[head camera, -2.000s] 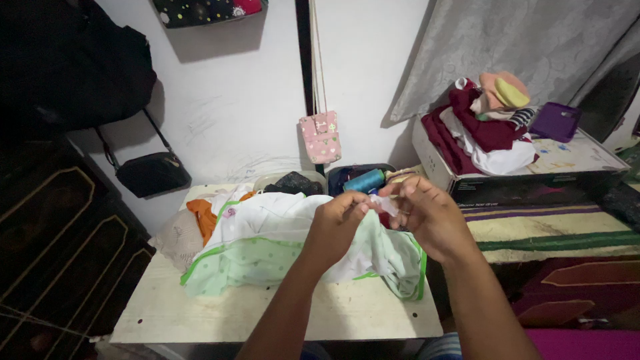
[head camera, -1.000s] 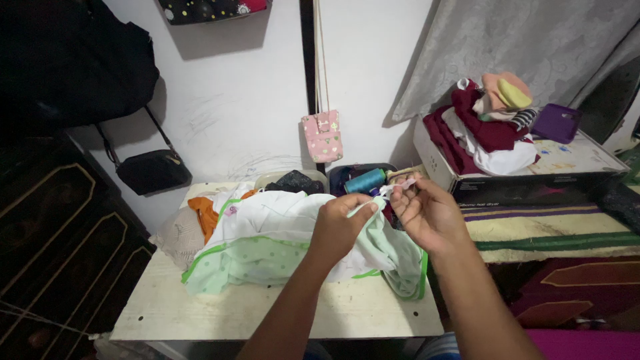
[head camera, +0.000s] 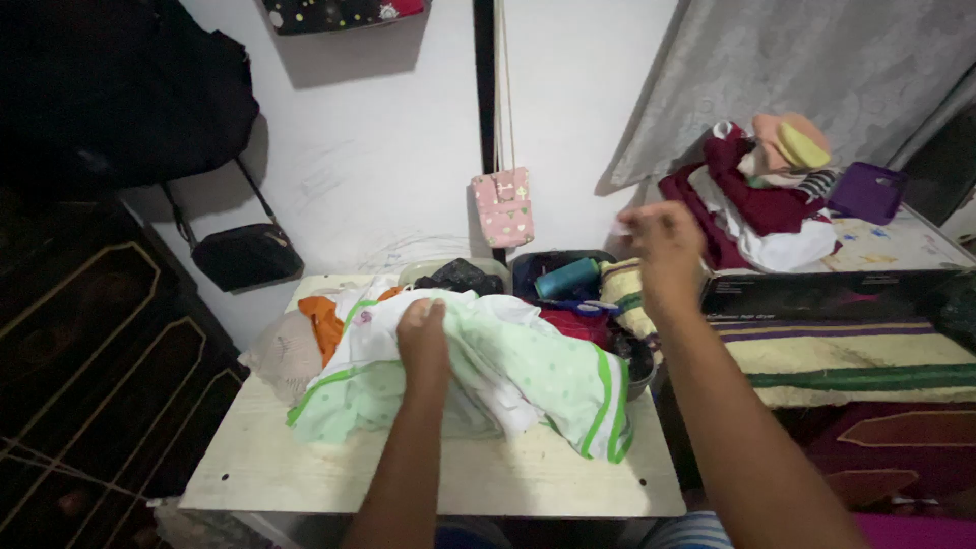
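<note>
A white and pale green cloth garment (head camera: pixel 564 343) with bright green edging lies spread over the white table (head camera: pixel 534 480). My left hand (head camera: pixel 424 328) grips a fold of it near its upper middle. Raised at the right, away from the cloth, my right hand (head camera: pixel 662 232) is blurred, its fingers bent; whether something small is between them I cannot tell. Just left of and below that hand, a teal thread spool (head camera: pixel 568 279) rests in a dark container (head camera: pixel 526 263), with blue-handled scissors (head camera: pixel 591 307) near it.
An orange cloth (head camera: pixel 322 324) and a light bundle (head camera: pixel 286 354) lie at the table's left. Folded maroon and white clothes (head camera: pixel 770 198) and a purple case (head camera: pixel 869 192) top a box (head camera: pixel 839 293) at right. A pink pouch (head camera: pixel 504 207) hangs on the wall.
Both hands were together above the garment; they have parted. The left hand has moved left and down onto the cloth, the right one up and right. The garment's right part is spread wider.
</note>
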